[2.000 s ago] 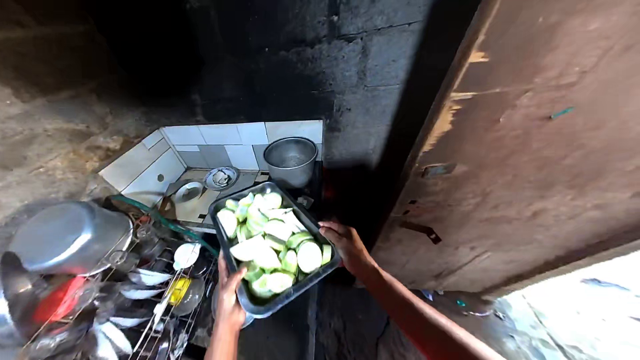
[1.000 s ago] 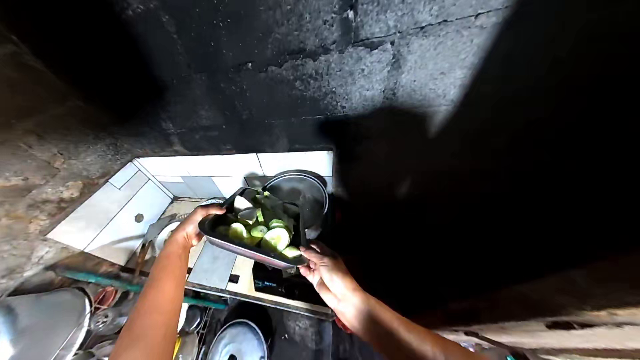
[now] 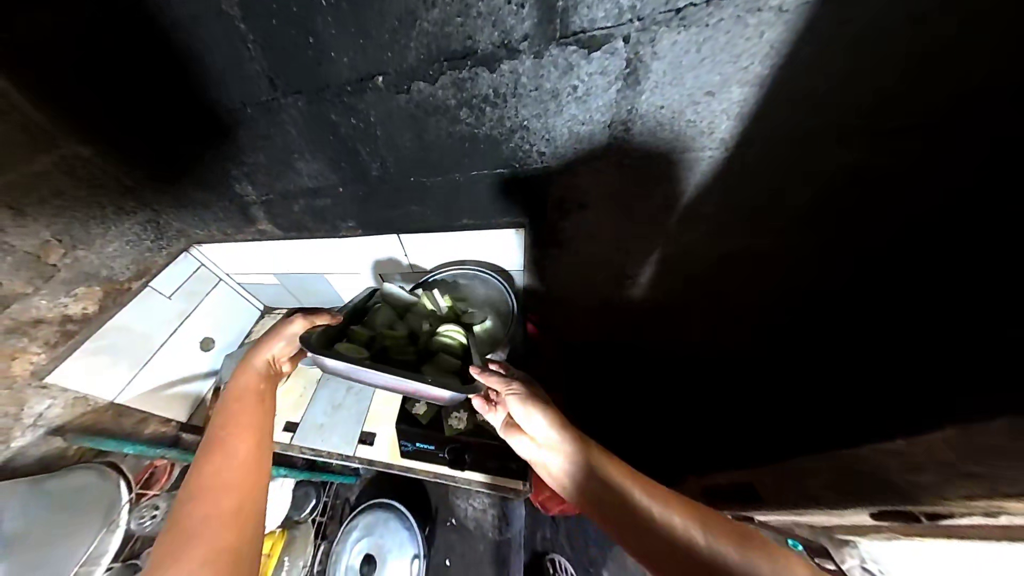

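Observation:
A dark rectangular baking pan [image 3: 384, 374] holds green-skinned vegetable slices [image 3: 388, 324]. My left hand [image 3: 284, 344] grips the pan's left end, fingers over the rim. My right hand [image 3: 516, 412] holds its right front corner, thumb and fingers at the edge. The pan is tilted toward a round metal pot [image 3: 500, 300] just behind it, and some pale slices show over the pot's opening. A dark, thin handle-like piece stands near the pan's right corner; what it is cannot be told. The pot's lower part is hidden by the pan.
The pot is at a black stove [image 3: 432, 448] on a tiled counter [image 3: 332, 412]. Tiled splashbacks and a dark block wall [image 3: 360, 160] rise behind. Below the counter are a teal bar [image 3: 312, 474], a round metal lid [image 3: 378, 544] and a large metal vessel [image 3: 60, 516] at left.
The pan has moved from in front of the pot up to its opening and tilted toward it. My left hand has shifted from the near side to the left end. The view has swung right and closer.

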